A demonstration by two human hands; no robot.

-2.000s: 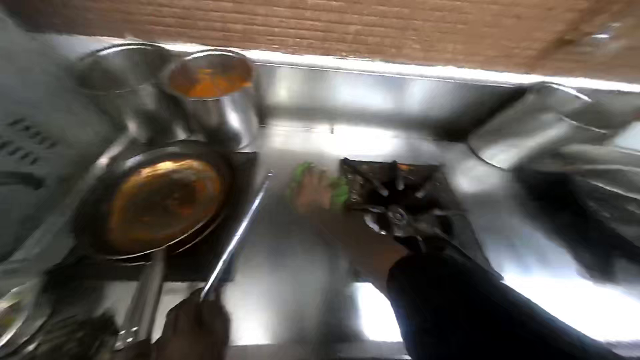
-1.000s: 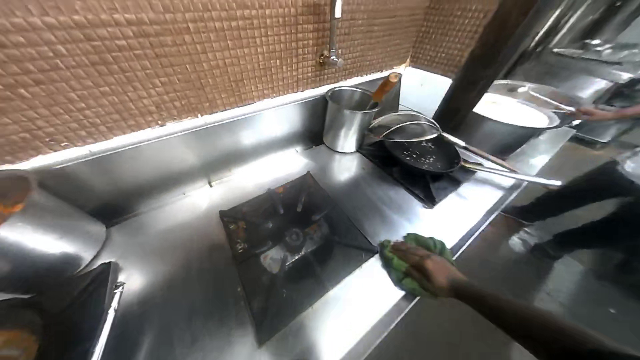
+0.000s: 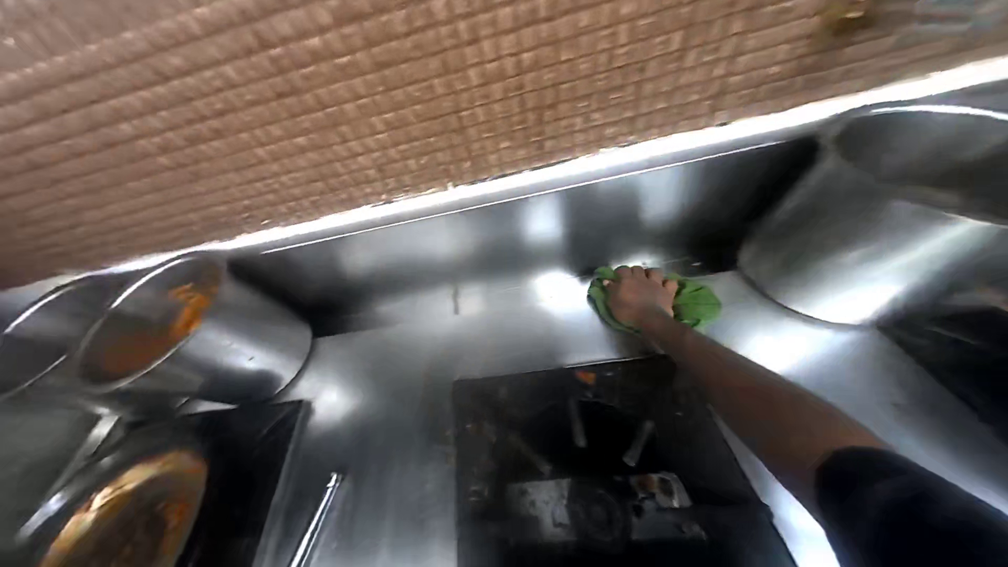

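My right hand [image 3: 639,295] presses a crumpled green cloth [image 3: 697,302] onto the steel counter at the foot of the backsplash, behind the gas burner [image 3: 583,472] and left of a large steel pot [image 3: 843,236]. The fingers are bent over the cloth. My left hand is out of view. At the bottom left, the end of a metal rod [image 3: 316,520] shows over the counter; whatever holds it is hidden below the frame.
Two steel pots stand at the left, the nearer pot [image 3: 244,339] with orange residue inside. Below them a pan [image 3: 130,512] with a browned interior sits over another burner. A steel backsplash [image 3: 488,236] runs beneath the brown tiled wall [image 3: 354,110].
My right hand, with the green cloth, has moved from the counter's front edge to the back by the backsplash. The view has swung left since one second ago.
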